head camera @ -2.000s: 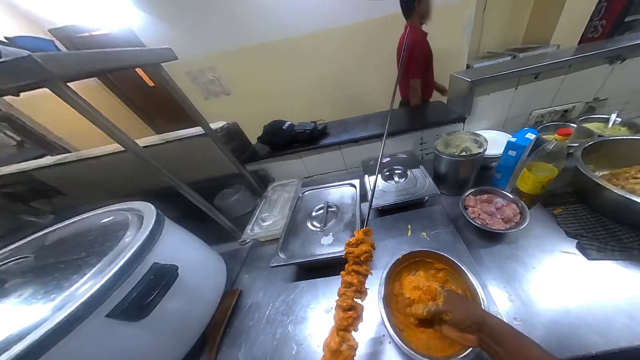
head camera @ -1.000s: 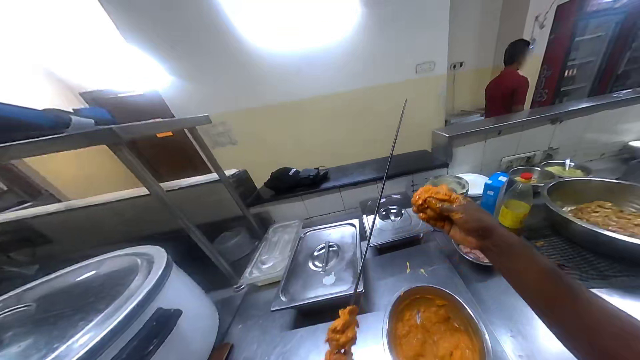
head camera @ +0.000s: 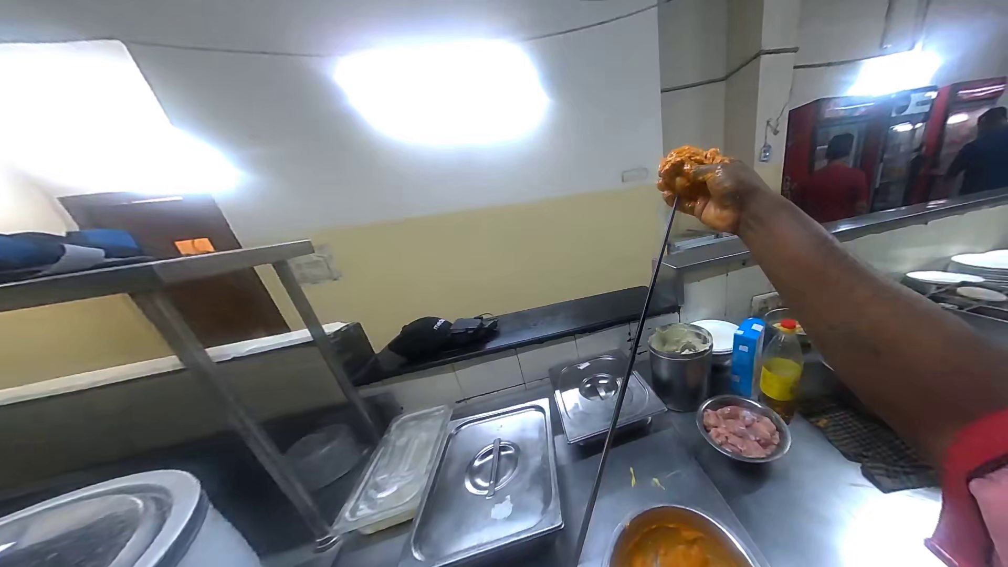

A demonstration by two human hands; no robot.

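Raised at the upper right, my right hand point(head camera: 720, 193) grips an orange-coated piece of marinated meat point(head camera: 687, 172) at the upper tip of a long metal skewer point(head camera: 630, 362). Whether the tip has pierced the piece is not clear. The skewer slants down to the bottom edge, where its lower part is out of view. My left hand does not show. A steel bowl of orange marinade point(head camera: 677, 543) stands at the bottom, right of the skewer. Farther right, a steel bowl point(head camera: 744, 429) holds raw pink meat pieces.
Lidded steel pans point(head camera: 492, 480) stand left of the skewer and behind it point(head camera: 602, 394). A steel pot point(head camera: 681, 370), blue carton point(head camera: 746, 358) and oil bottle point(head camera: 781, 370) line the back right. A metal shelf point(head camera: 157, 272) and large white cooker point(head camera: 118, 524) occupy the left. Two people are beyond the counter.
My right hand was in the marinade bowl, then rose with an orange-coated piece, and is now at the skewer's upper tip. The view has tilted upward.
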